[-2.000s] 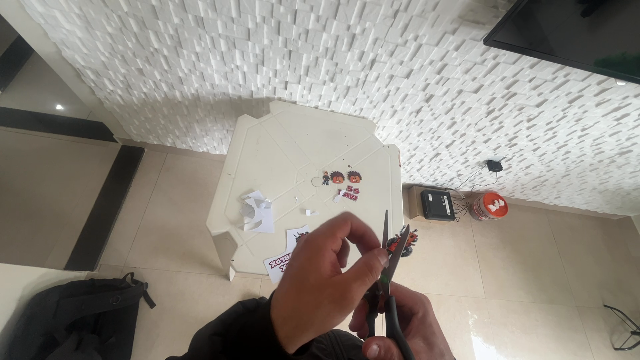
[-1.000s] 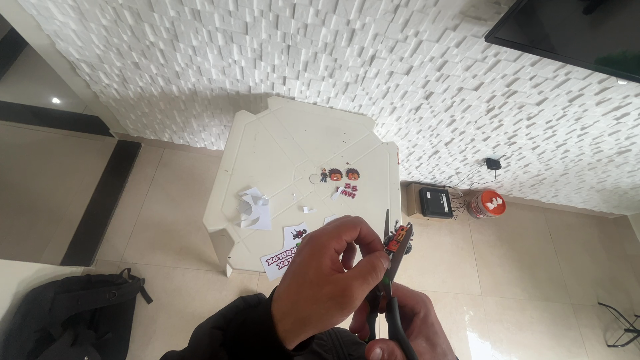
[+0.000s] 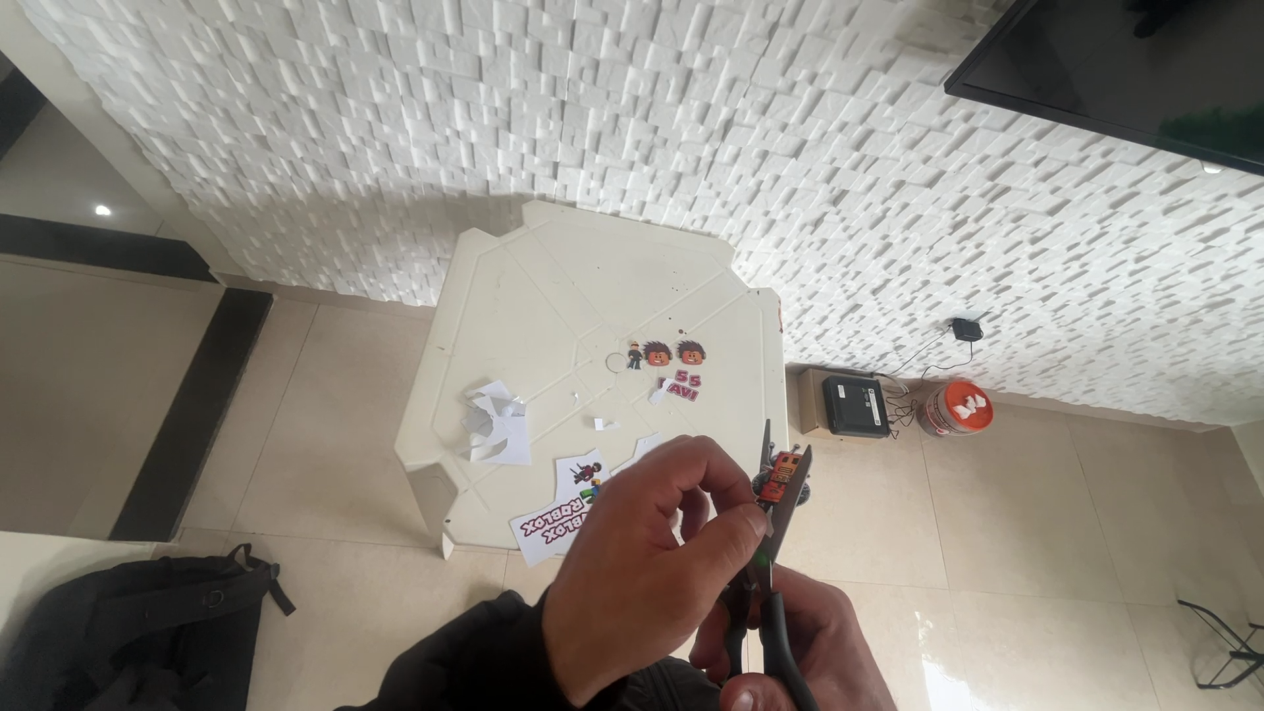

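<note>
My right hand (image 3: 825,642) grips the handles of black-handled scissors (image 3: 765,573), their blades pointing up and parted. Between the blades is a small printed paper cutout (image 3: 782,479) in orange, red and grey. Thumb and fingertips of my left hand (image 3: 662,553) pinch its lower edge, close to the blades. Beyond my hands, the white plastic table (image 3: 553,286) bears two cut-out cartoon heads (image 3: 674,354), a small figure cutout (image 3: 634,355), red letter and number cutouts (image 3: 683,385), and a printed sheet with logos (image 3: 553,523), partly hidden by my left hand.
Crumpled white paper scraps (image 3: 499,425) lie at the table's left. To the right on the floor are a black router-like box (image 3: 857,407) and a red-lidded tub (image 3: 956,408) by the textured wall. A black backpack (image 3: 138,632) rests at lower left; a screen (image 3: 1136,69) hangs upper right.
The cutout between the blades has turned, and more of its orange and red print shows. Both hands have stayed in nearly the same place.
</note>
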